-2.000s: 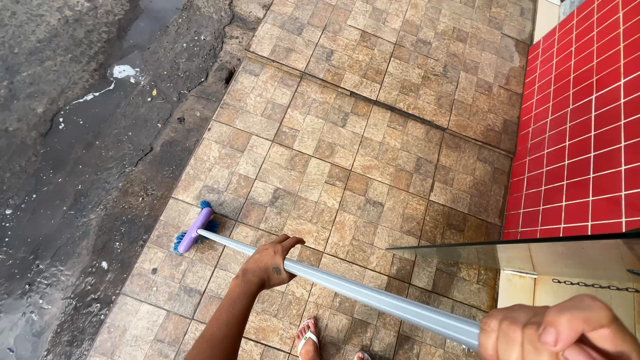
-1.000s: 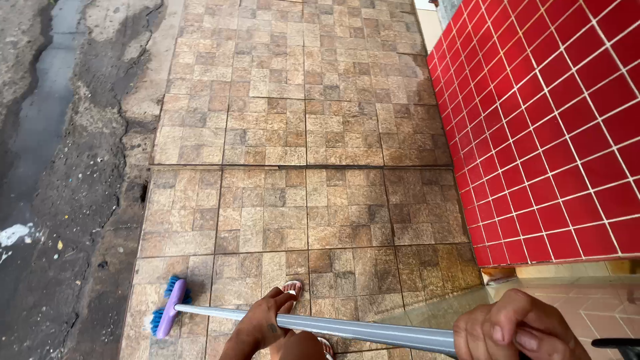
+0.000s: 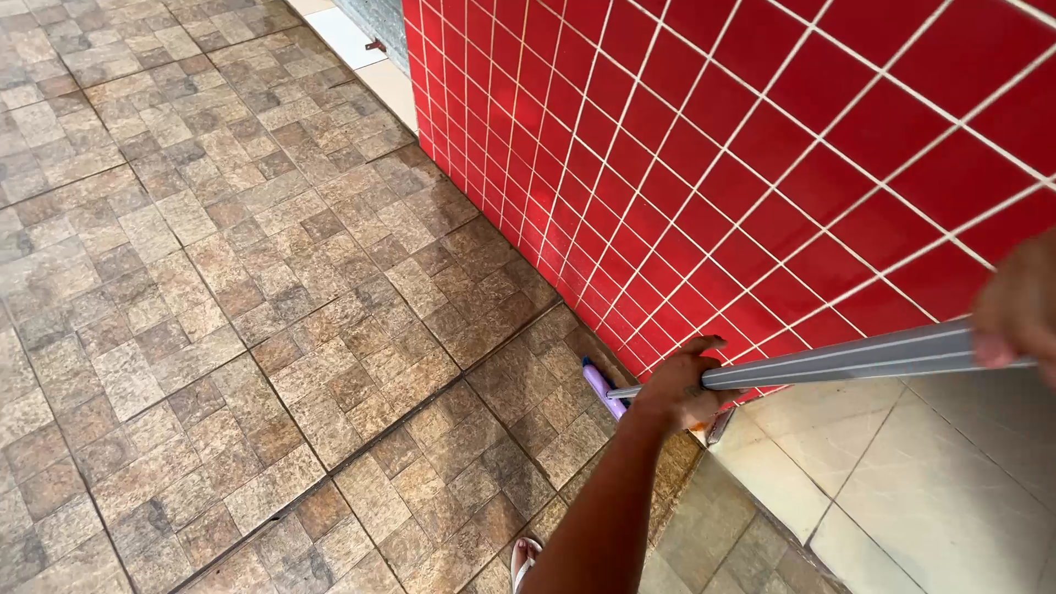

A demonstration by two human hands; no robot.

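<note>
A long-handled broom slants across the head view, its grey pole (image 3: 833, 360) running from the right edge down to a purple brush head (image 3: 604, 389) on the brown tiled floor (image 3: 313, 330). My left hand (image 3: 681, 388) is wrapped around the lower part of the pole, close above the head. Higher up, my right hand (image 3: 1019, 305) grips the pole's upper end and is partly cut off by the frame edge. The brush head rests at the foot of the red tiled wall (image 3: 701, 165); most of its bristles are hidden, with a little blue showing.
The red wall's lower corner meets pale floor tiles (image 3: 932, 462) at the right. A foot in a white sandal (image 3: 525, 557) stands at the bottom. Beyond the wall's far end are a white tile (image 3: 346, 37) and a grey metal surface (image 3: 375, 25).
The brush head has moved from the pavement's left edge beside the wet asphalt to the base of the red wall. Both hands have stayed on the pole. The view has swung right.
</note>
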